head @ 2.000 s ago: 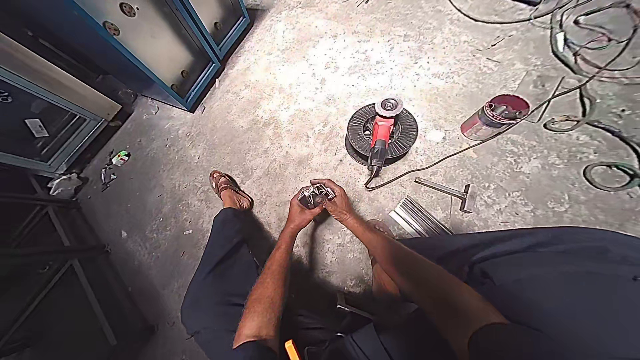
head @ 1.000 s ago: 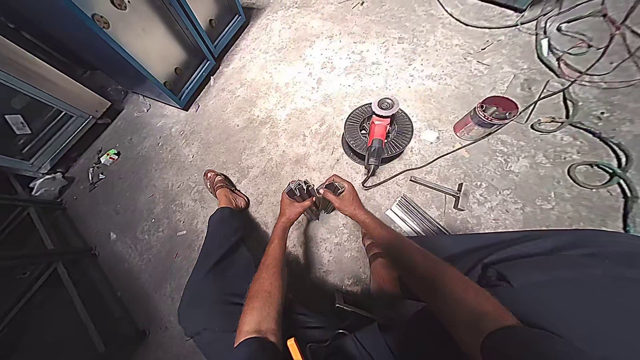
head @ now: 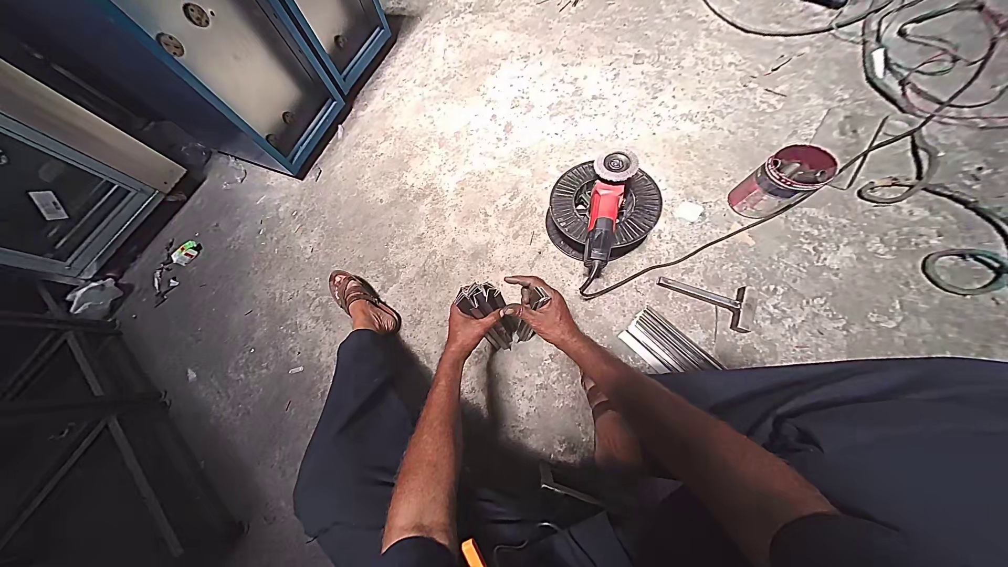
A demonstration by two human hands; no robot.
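My left hand (head: 470, 327) is closed around a bundle of short metal profiles (head: 482, 301), held with their cut ends up. Just to its right, my right hand (head: 547, 315) grips a smaller group of similar metal pieces (head: 533, 303), its index finger raised over them. The thumbs meet between the two bundles. Both are held above the concrete floor between my feet. Longer metal profiles (head: 669, 342) lie side by side on the floor near my right knee. A T-shaped metal piece (head: 709, 295) lies just beyond them.
A red angle grinder (head: 605, 206) with a flap disc rests on a black spool (head: 563, 197), its cord trailing right. A tin can (head: 760, 189) holds metal pieces. Coiled cables (head: 906, 102) lie at the upper right. Blue-framed cabinets (head: 315, 146) and a dark metal frame (head: 118, 449) stand at the left.
The metal pieces, together in my hands two seconds ago, are now in two bundles, one in each hand. My right index finger has lifted away from the other fingers.
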